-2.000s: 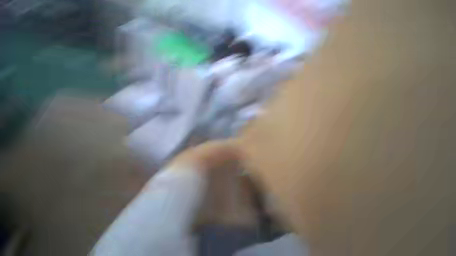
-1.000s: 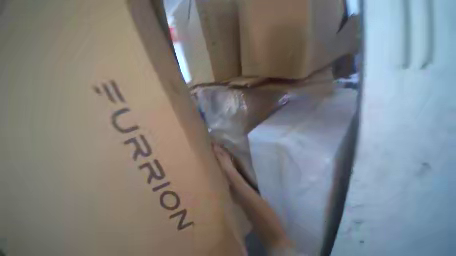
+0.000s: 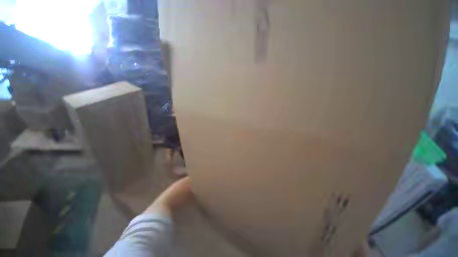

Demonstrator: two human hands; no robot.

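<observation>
A large brown carton [image 3: 301, 120] stands upright and close in front of me, filling the middle and right of the view. Blurred dark print shows near its bottom and a narrow darker mark near its top. My left hand [image 3: 177, 195] holds its lower left edge; the fingertips are hidden by the carton. My right hand [image 3: 365, 251] shows only as a small blurred patch at the lower right edge of the carton, mostly cut off by the picture's bottom.
Another brown carton [image 3: 113, 130] stands at left. Behind it is a dark film-wrapped stack [image 3: 138, 70]. Flattened cardboard [image 3: 135, 193] lies below. A green tray [image 3: 429, 149] sits at right near white boxes [image 3: 404, 193]. A pale sleeve [image 3: 447, 236] shows at lower right.
The view has swung, and the carton has moved from the left to the centre and right. My left hand has come into view; my right hand is now mostly out of it.
</observation>
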